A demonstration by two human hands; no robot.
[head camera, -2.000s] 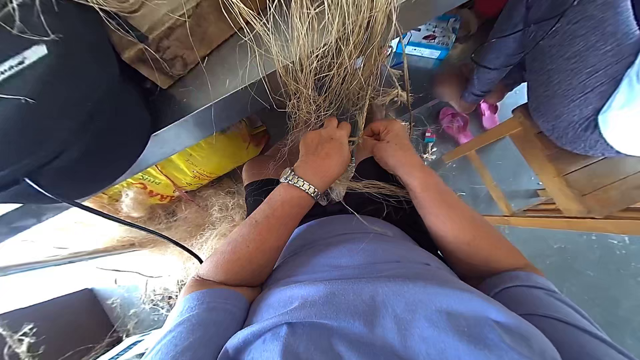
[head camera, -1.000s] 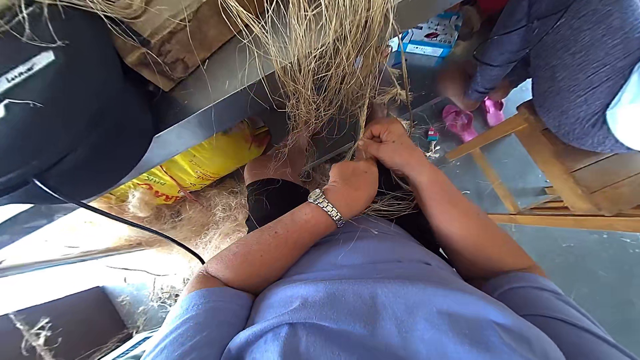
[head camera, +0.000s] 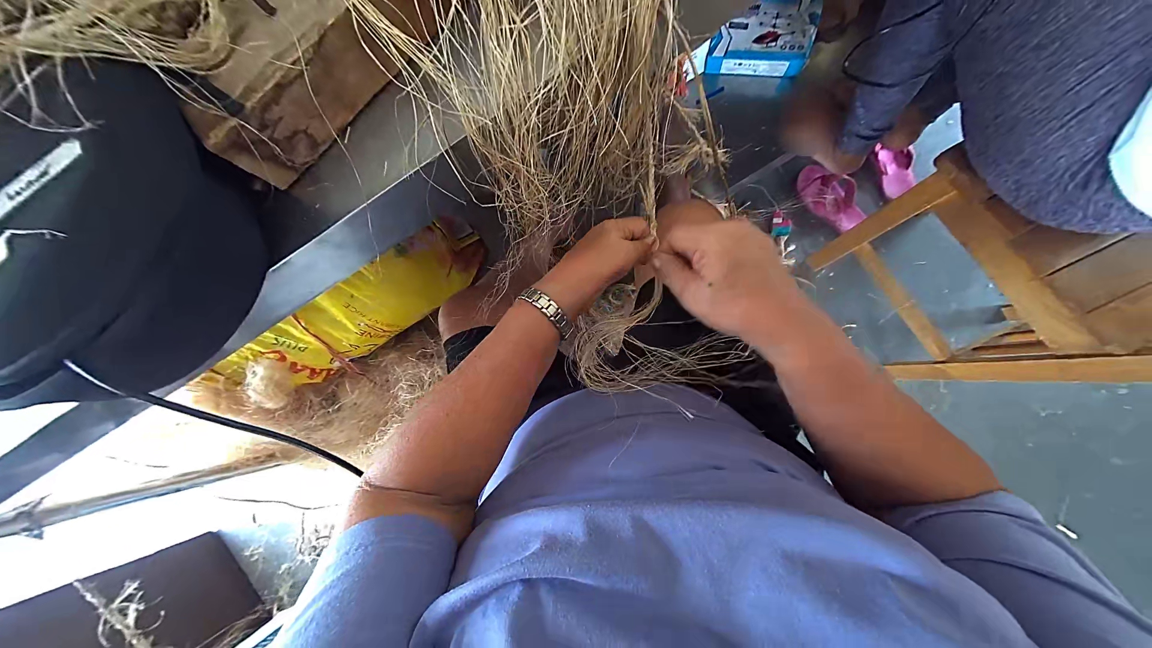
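Note:
Long tan plant fibres (head camera: pixel 567 108) hang over the table edge in a thick bundle. A narrow twisted strand of fibre (head camera: pixel 652 171) runs down from them to my fingertips. My left hand (head camera: pixel 607 256), below the wrist watch, pinches this strand between thumb and fingers. Close on its right, my right hand (head camera: pixel 720 270) has thumb and index finger on the same strand, the fingertips nearly touching those of the left. Below both hands, the loose ends of the fibres (head camera: pixel 621 355) curl over my lap. Part of the strand is hidden behind my fingers.
A dark table edge (head camera: pixel 360 225) crosses at upper left, with cardboard (head camera: pixel 279 99) and a black rounded object (head camera: pixel 117 243) there. Beneath lie a yellow sack (head camera: pixel 351 306) and loose fibre. To the right are a wooden chair (head camera: pixel 1017 261), a seated person (head camera: pixel 1044 99), pink sandals (head camera: pixel 828 196) and a blue box (head camera: pixel 763 40).
My left hand has moved up from its lower place of a second ago and is now beside the right fingertips. The loose fibre ends below the hands show more plainly.

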